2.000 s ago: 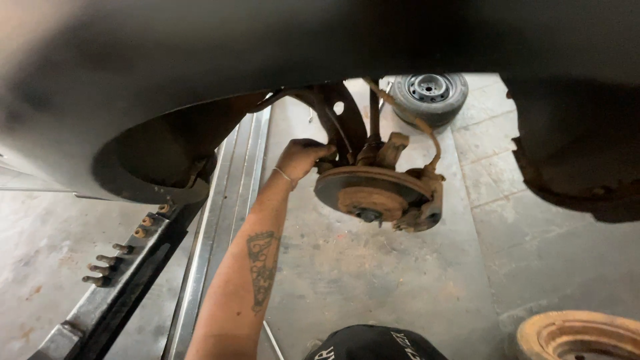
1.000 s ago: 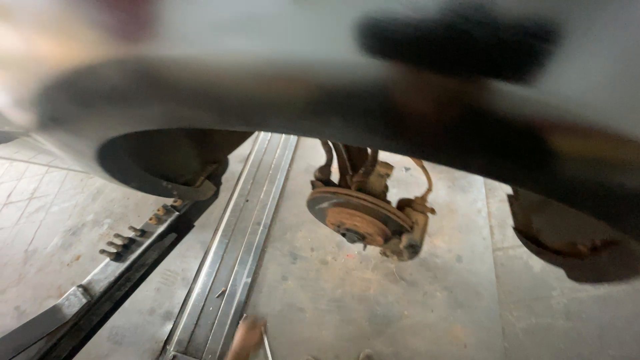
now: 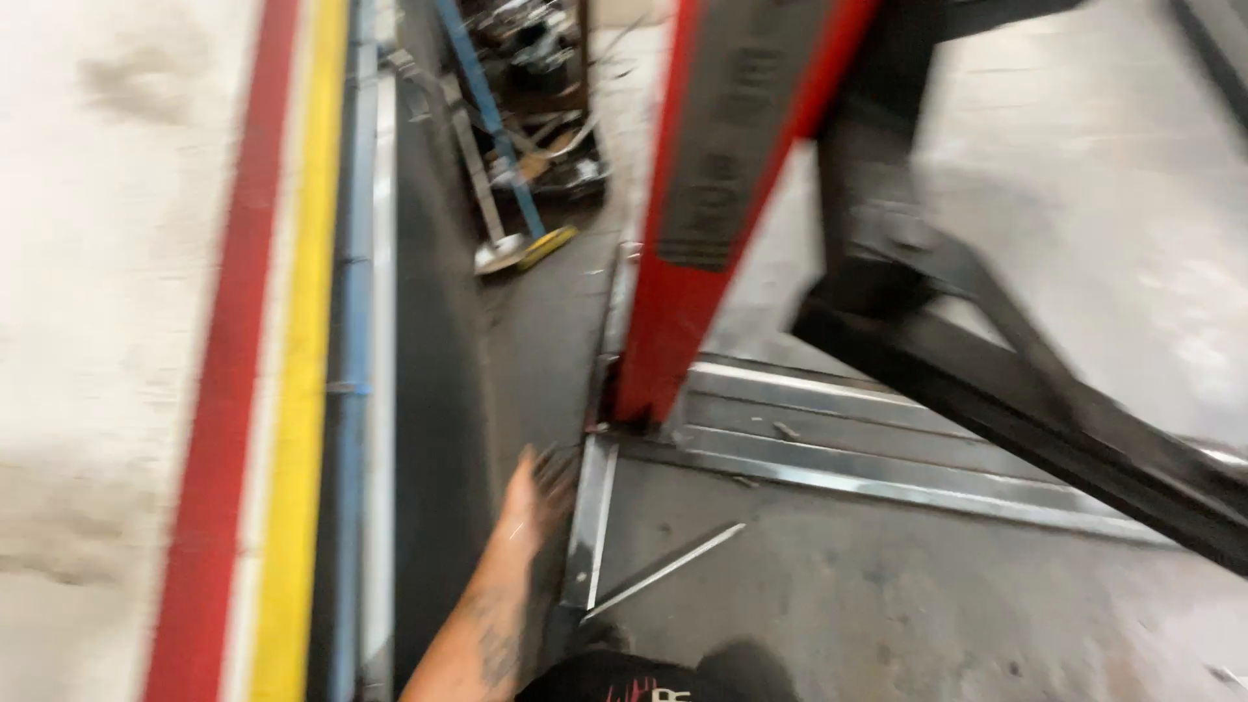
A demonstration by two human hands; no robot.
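My left hand [image 3: 536,492] reaches forward at the lower middle of the head view, blurred, with its fingers apart and nothing seen in it. It is beside the metal floor frame at the foot of a red lift post [image 3: 697,234]. A black lift arm [image 3: 1014,390] slopes from the post's right side toward the right edge. On the floor right of my hand a thin metal rod [image 3: 668,570] lies at a slant. My right hand is out of view.
A wall with red and yellow stripes [image 3: 297,390] and blue and white pipes [image 3: 380,390] runs along the left. Ahead, a broom [image 3: 548,248] stands near a rack of metal parts [image 3: 556,161]. Metal floor channels [image 3: 858,478] cross to the right.
The view has swung from the wheel arch and rusty brake disc to the lift post and wall. My left hand was at the brake assembly two seconds ago and is now away from it.
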